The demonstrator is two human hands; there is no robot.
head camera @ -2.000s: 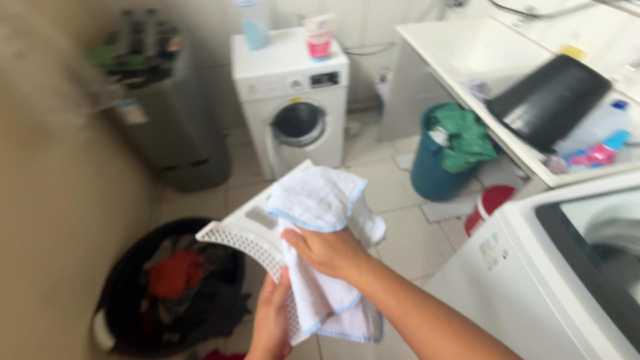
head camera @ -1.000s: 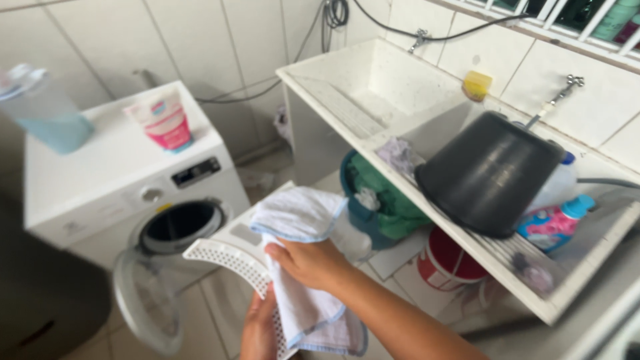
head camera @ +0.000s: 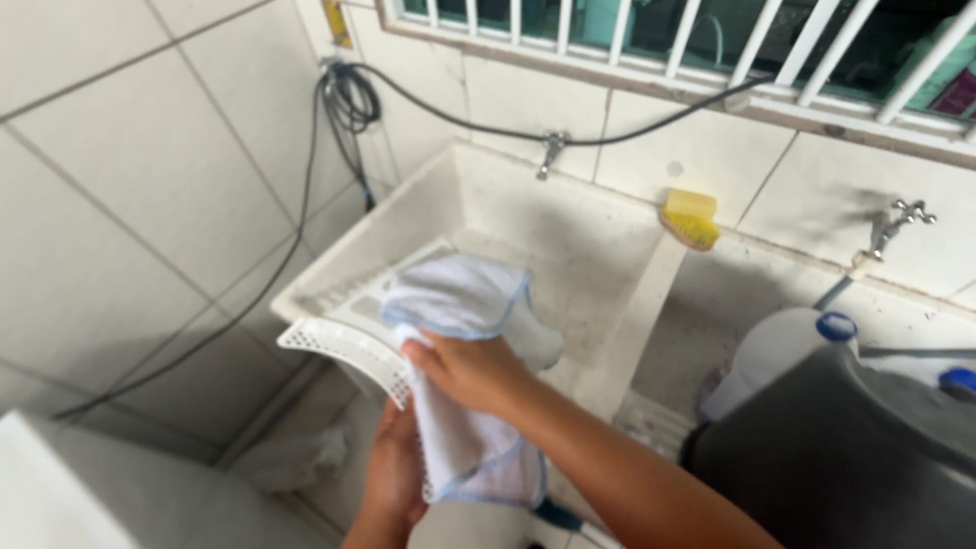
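A white perforated plastic piece (head camera: pixel 354 352), with a curved edge and a flat panel, is held low in front of the near left corner of the laundry sink. My left hand (head camera: pixel 396 457) grips it from below. Over its right part lies a white cloth with light blue edging (head camera: pixel 465 293). My right hand (head camera: pixel 473 370) clasps this cloth, thumb to the left, and presses it against the piece. Cloth hangs below the right hand and hides much of the piece and some left fingers.
The white laundry sink (head camera: pixel 648 313) has a wall tap (head camera: pixel 550 152) and a yellow brush (head camera: pixel 690 229) on its rim. A black bucket (head camera: pixel 831 457) and a white jug (head camera: pixel 762 358) are at the right. A white appliance corner (head camera: pixel 61 488) is at lower left; a black hose (head camera: pixel 305 206) hangs along the wall.
The view has swung from the washing machine and floor to the sink and window. Both hands have come nearer the sink, still holding the cloth and the perforated piece.
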